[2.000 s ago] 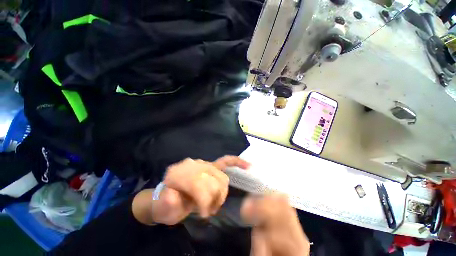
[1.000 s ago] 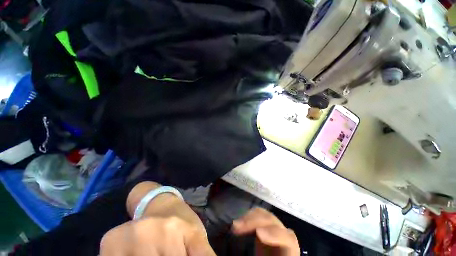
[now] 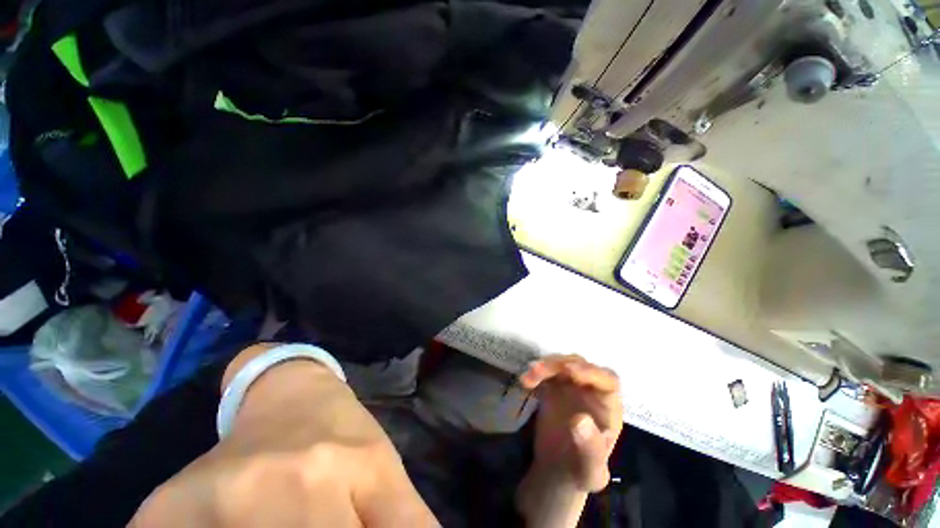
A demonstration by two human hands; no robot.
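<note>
A smartphone (image 3: 675, 237) with a lit pink screen lies on the cream machine bed, right of the presser foot. A black garment (image 3: 350, 217) with bright green strips lies heaped left of the needle area. My left hand (image 3: 294, 454), with a pale band on the wrist, is at the lower left; its fingers are cut off by the bottom edge. My right hand (image 3: 572, 423) is at the table's front edge, fingers loosely curled and thumb apart. Thin dark lines show by its fingertips; I cannot tell what they are. Neither hand touches the phone.
The sewing machine head (image 3: 763, 124) fills the upper right. Dark snips (image 3: 783, 428) and a small metal plate (image 3: 737, 393) lie on the white table. Red cloth (image 3: 913, 443) is at the right end. A blue basket (image 3: 62, 397) holding a clear bag stands at lower left.
Over two seconds, my left hand has moved down and left from near my right hand. Since one second ago, my right hand has risen and its fingers show more. The view has shifted; the phone stays put.
</note>
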